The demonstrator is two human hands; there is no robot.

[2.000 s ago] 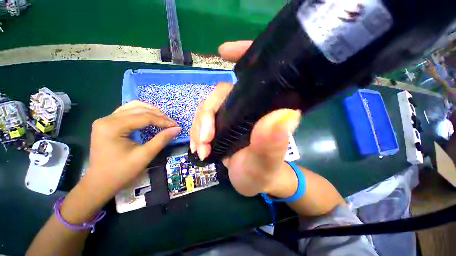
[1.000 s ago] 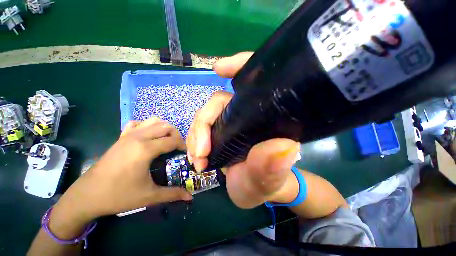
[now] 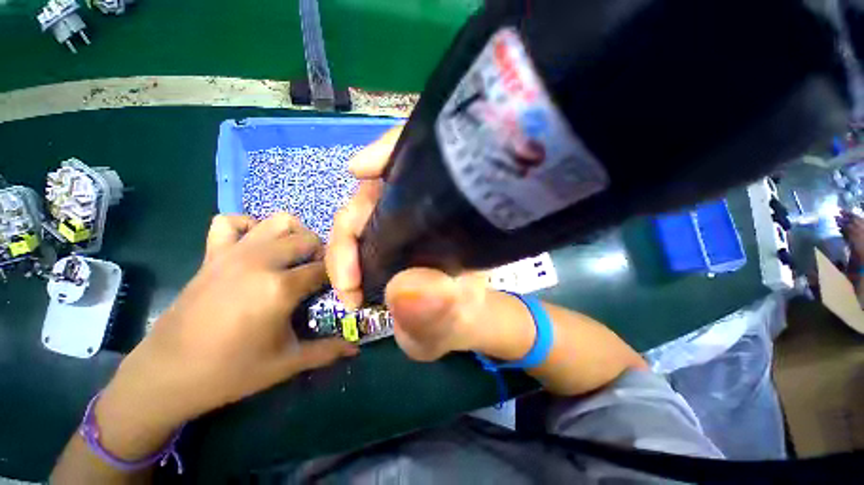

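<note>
My right hand [image 3: 417, 303] is closed around a large black electric screwdriver [image 3: 455, 180]. The tool slants down to the left and its tip is hidden behind my fingers, over the circuit board [image 3: 352, 322]. My left hand [image 3: 232, 308] grips the left end of the board's white unit, thumb at the near edge, fingers at the far edge. The board shows a yellow block and silver parts. Part of the white holding fixture [image 3: 523, 274] shows right of the tool. The blue screw bin [image 3: 230, 170], heaped with tiny screws, lies just behind my hands.
Two open units [image 3: 81, 204] and a loose white unit [image 3: 83, 308] lie at the left. A second blue bin [image 3: 699, 237] and another white fixture [image 3: 769, 232] are at the right. A grey divider bar [image 3: 317, 52] crosses the green belt. A person's hand shows at the far right edge.
My left hand has moved from above the screw bin onto the unit and grips it. The screwdriver's body has swung left and its label has turned. Plug units on the belt have moved right.
</note>
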